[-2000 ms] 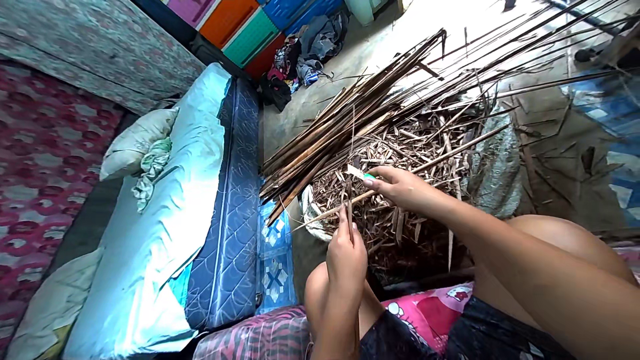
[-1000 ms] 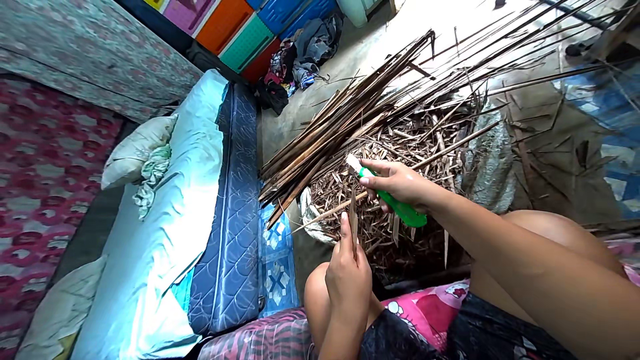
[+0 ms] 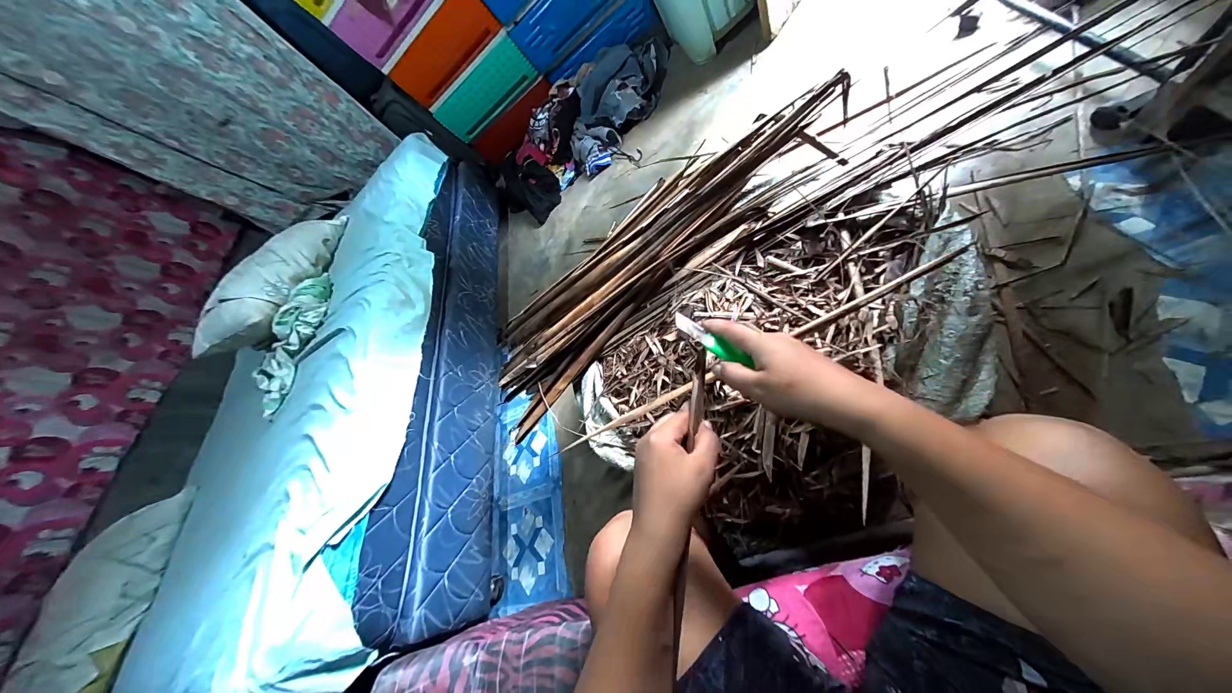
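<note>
My left hand point(image 3: 677, 460) grips a thin brown strip of dried plant stalk point(image 3: 697, 404), which stands up from the fist and runs down along the forearm. In my right hand point(image 3: 770, 371) is a green-handled knife point(image 3: 724, 352); its pale blade end points up and left, just above the strip's tip. Whether the blade touches the strip I cannot tell. Beneath both hands lies a heap of short stalk cuttings point(image 3: 751, 298) on a whitish woven sack point(image 3: 948, 327). A bundle of long dried stalks point(image 3: 654, 250) lies beyond the left hand.
At the left is a blue mattress point(image 3: 438, 404) with a pale sheet and pillows. Clothes point(image 3: 602, 106) lie on the floor before colourful plastic drawers point(image 3: 448, 43). Long thin stalks point(image 3: 1001, 106) spread to the upper right. My knees flank the heap's near side.
The green handle, largely exposed below my right hand one second ago, is now mostly within its grip. My left hand still holds the strip.
</note>
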